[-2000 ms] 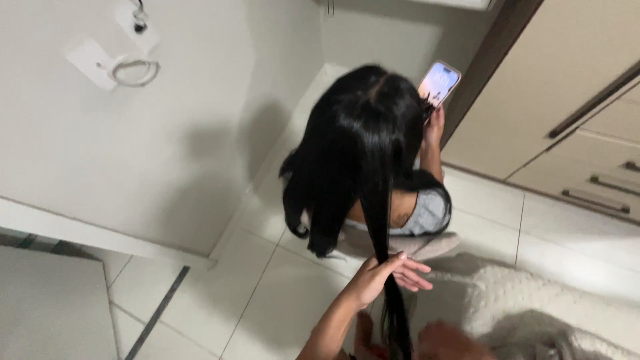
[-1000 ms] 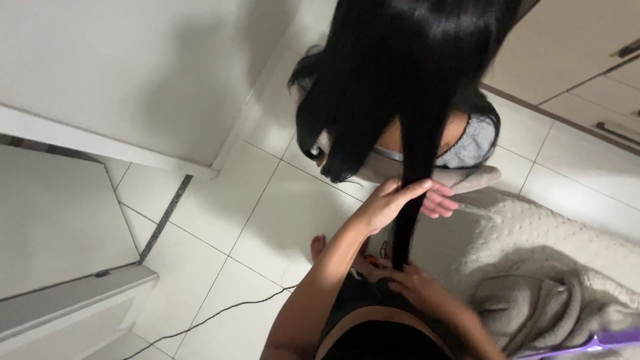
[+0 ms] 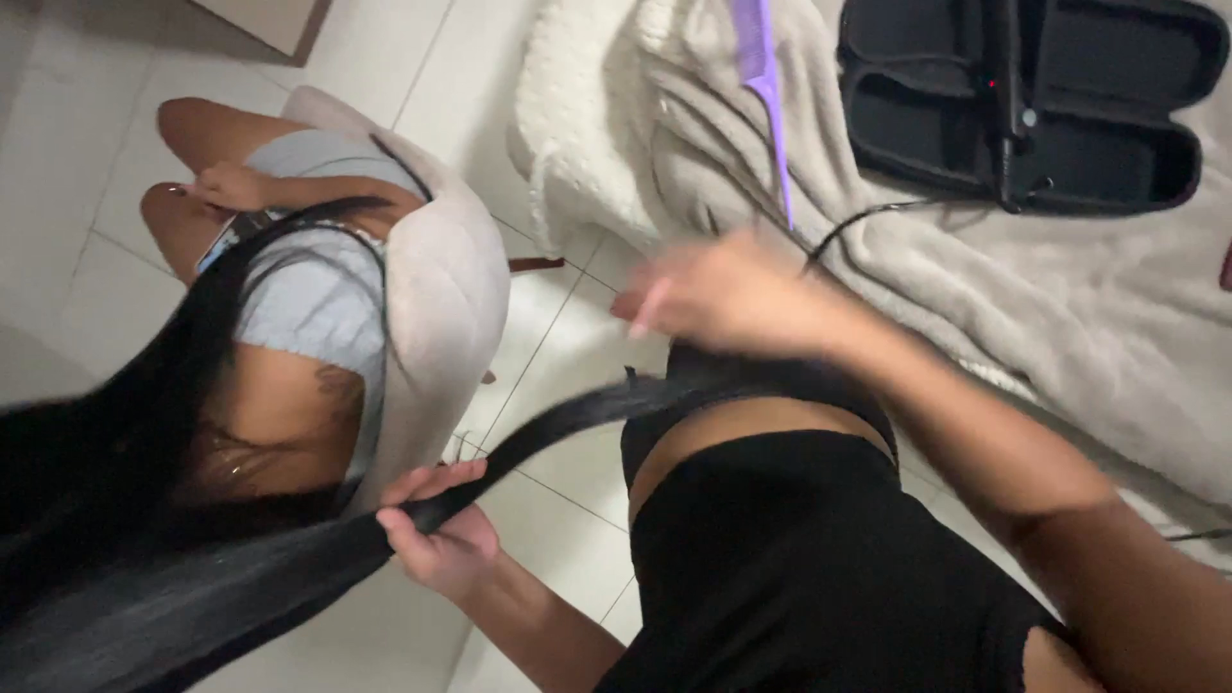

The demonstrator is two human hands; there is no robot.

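My left hand [image 3: 443,529] is closed around a long section of straight black hair [image 3: 568,409], whose end runs on across my lap. The hair belongs to a seated person [image 3: 313,289] at the left, seen from behind, who holds a phone [image 3: 219,245] low in front. My right hand [image 3: 722,294] is motion-blurred above my waist, off the hair section and below a purple tail comb [image 3: 768,91] on the blanket; its fingers are too blurred to tell their hold. A black hair straightener [image 3: 1006,106] lies across an unfolded black case [image 3: 1136,159], with a small red light showing.
A beige upholstered chair [image 3: 448,279] holds the seated person. A grey fleece blanket [image 3: 1088,318] and a cream textured throw [image 3: 568,125] cover the surface at the right. A black cord [image 3: 857,221] crosses the blanket. A furniture corner [image 3: 279,29] juts in at the upper left.
My right hand has come away from the hair's lower part; my left still holds the section. The view has swung strongly toward the blanket, bringing the straightener and its case into sight.
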